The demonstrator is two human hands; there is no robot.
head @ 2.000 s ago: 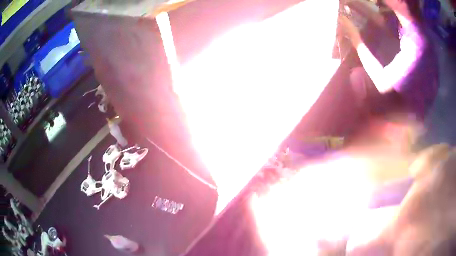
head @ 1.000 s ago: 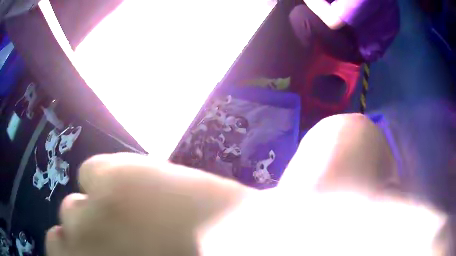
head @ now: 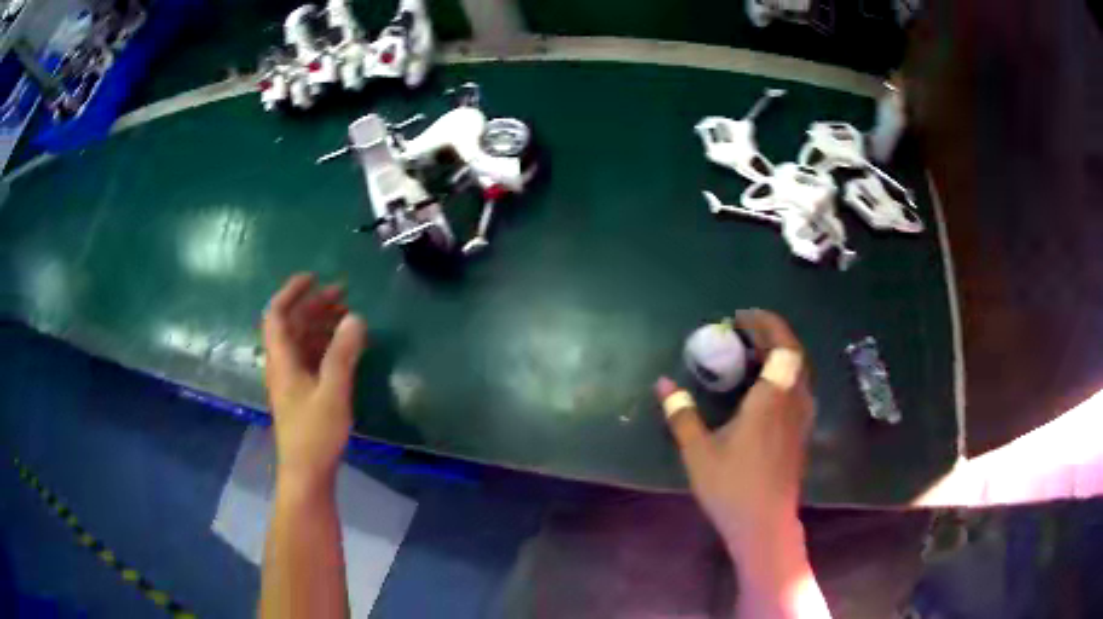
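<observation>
A small white glue bottle point(head: 716, 357) with a yellowish nozzle is at the right part of the green bench, nozzle towards the far side. My right hand point(head: 756, 423) is around its near and right side, fingers beside the bottle, thumb apart from it; pale bands are on the thumb and a finger. Whether the fingertips touch it is unclear. My left hand point(head: 311, 381) is open and empty above the bench's near edge. Two white toy motorcycles point(head: 391, 181), point(head: 466, 139) lie close together beyond my hands. A cluster of white body shells point(head: 798, 194) lies at the far right.
Several more white motorcycles point(head: 351, 51) stand by the far rail point(head: 593, 48). A patterned packet point(head: 873, 381) lies right of my right hand. A white sheet point(head: 317, 514) is below the near edge. A brown panel point(head: 1016, 242) is at the right, with bright glare beside it.
The view has swung from the panel and crate to the bench. My left hand has come into view, and my right hand is now around the bottle. The motorcycles have come into view.
</observation>
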